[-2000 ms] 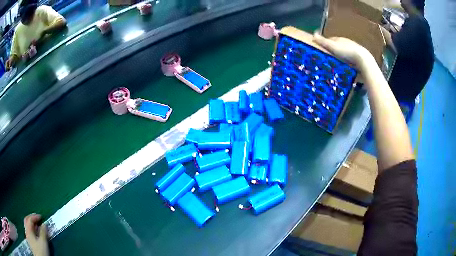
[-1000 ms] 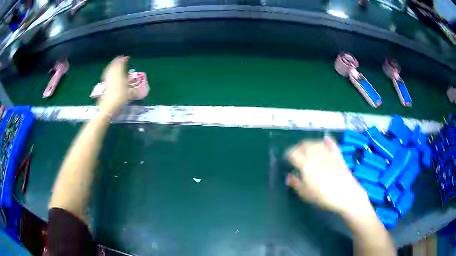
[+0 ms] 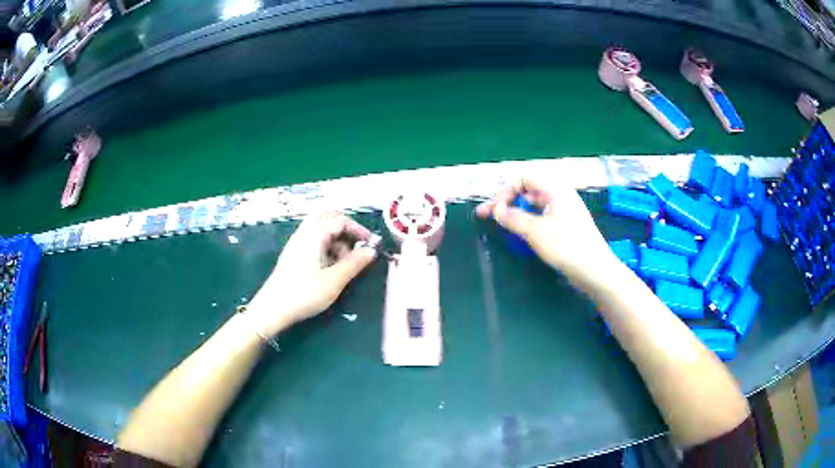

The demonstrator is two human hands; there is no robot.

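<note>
A pink handheld fan (image 3: 412, 315) lies on the dark green bench in front of me, its round head towards the white strip. Its handle holds no battery and shows a small dark rectangle. My left hand (image 3: 320, 265) is just left of the fan's neck, fingertips pinching a tiny pale piece with thin dark wires running to the fan. My right hand (image 3: 540, 219) is right of the fan head, fingers closed around a blue battery (image 3: 522, 199), mostly hidden by the fingers. A pile of blue batteries (image 3: 677, 267) lies on the bench at right.
A battery carton (image 3: 810, 215) stands tilted at the right edge. A blue parts bin (image 3: 26, 311) and red-handled pliers (image 3: 38, 352) are at left. Beyond the white strip (image 3: 320, 194), the green conveyor (image 3: 366, 128) carries several fans.
A fan from the conveyor is now on the bench in front of me. My left hand has come back from the conveyor to its neck. My right hand now holds a battery near its head.
</note>
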